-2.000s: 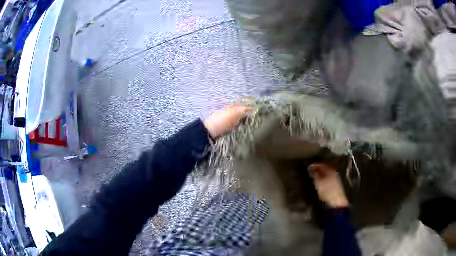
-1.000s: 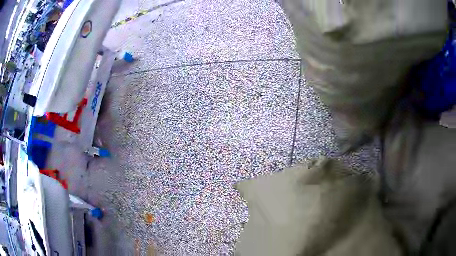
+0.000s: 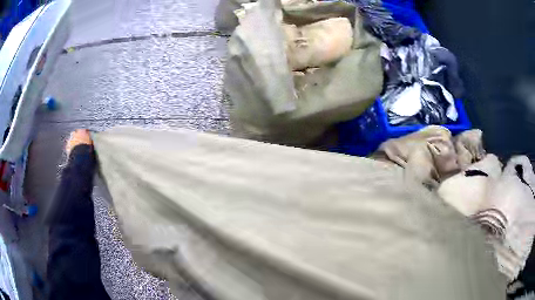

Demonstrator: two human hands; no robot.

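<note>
A large olive-green woven sack (image 3: 281, 217) is stretched out across the lower middle of the view. It looks limp and flat, with folds running from its far left corner. My left hand (image 3: 80, 139) grips that corner, with the dark sleeve reaching up from the bottom left. My right hand is not in view. The sack's lower and right parts are cut off or blurred.
Another olive sack (image 3: 328, 111) stands open beyond, with a beige bundle (image 3: 321, 44) inside. A blue crate (image 3: 460, 117) holds grey-and-white patterned bundles (image 3: 419, 88). Cream and beige bundles (image 3: 469, 190) lie at right. White machine tables (image 3: 35, 82) stand at left on speckled floor (image 3: 146, 82).
The sack in front is now spread wide toward the left. My left hand has come into view at its corner. The view has turned, showing more of the crate and cream bundles.
</note>
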